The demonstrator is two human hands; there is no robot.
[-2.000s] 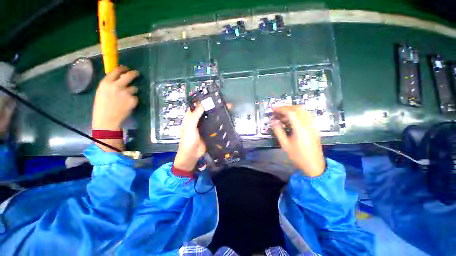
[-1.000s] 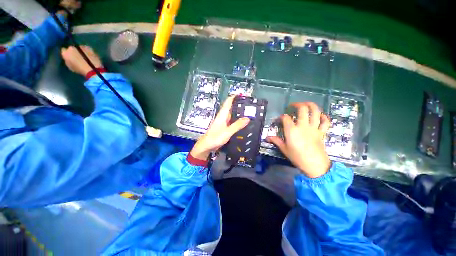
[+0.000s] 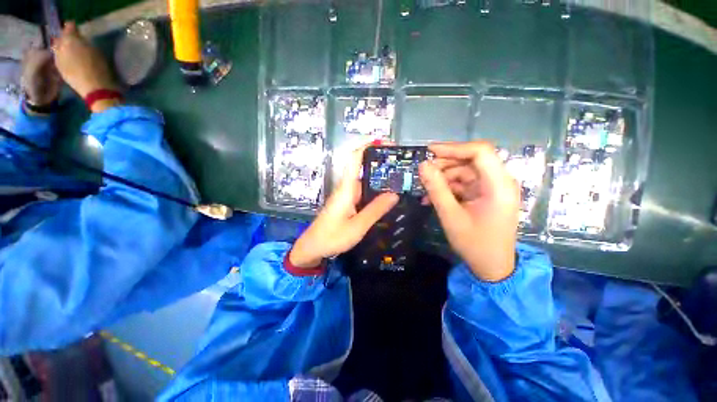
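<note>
My left hand [image 3: 340,216] holds a black phone housing [image 3: 387,235] by its left side, thumb on its face. A blue-green and silver mainboard [image 3: 391,173] lies in the housing's top end. My right hand [image 3: 481,200] has thumb and fingertips pinched at the board's right edge, at the housing's upper right corner. The clear blister tray [image 3: 437,93] lies on the bench behind my hands, with boards in its left and right pockets [image 3: 297,149].
At the upper left are a yellow electric screwdriver [image 3: 185,35], a round grey disc [image 3: 136,52] and a neighbour's hands [image 3: 82,63] and blue sleeve [image 3: 130,212]. A black cord with a cream connector [image 3: 214,210] crosses the left bench edge.
A mainboard now shows in the housing's top end, where the white label was seen before. My right hand has moved from the tray to the housing. The view has shifted closer over the tray.
</note>
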